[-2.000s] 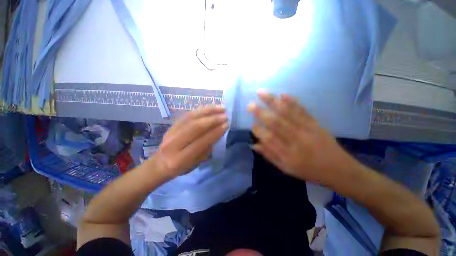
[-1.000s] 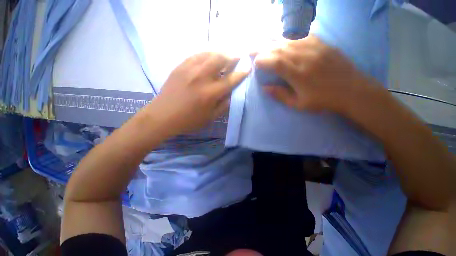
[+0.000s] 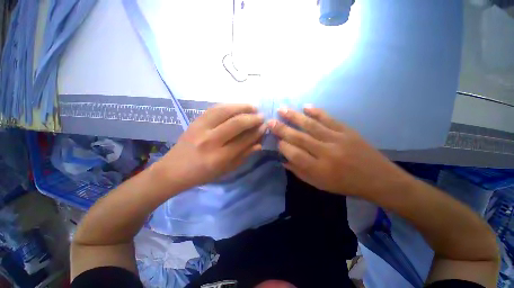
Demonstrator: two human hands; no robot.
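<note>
A light-blue front panel [image 3: 406,79] lies flat on the white table, its lower edge at the table's front. A narrow placket strip [image 3: 269,140] runs along its left edge, between my hands. My left hand [image 3: 217,138] holds the strip edge with its fingertips near the ruler. My right hand [image 3: 318,146] lies on the panel's lower left corner, fingers spread and nearly touching the left fingertips. Glare hides the needle area and the panel's upper left.
A grey ribbed knob [image 3: 335,12] is at the top. Hanging strips [image 3: 20,67] and one loose strip [image 3: 152,53] lie left. The ruler [image 3: 124,111] runs along the front edge. Folded cloth [image 3: 225,208] is in the lap. A blue basket [image 3: 79,194] stands lower left.
Since one second ago both hands have moved down from the glare toward the table's front edge. The panel's right side now lies further right and flatter. The knob shows higher up.
</note>
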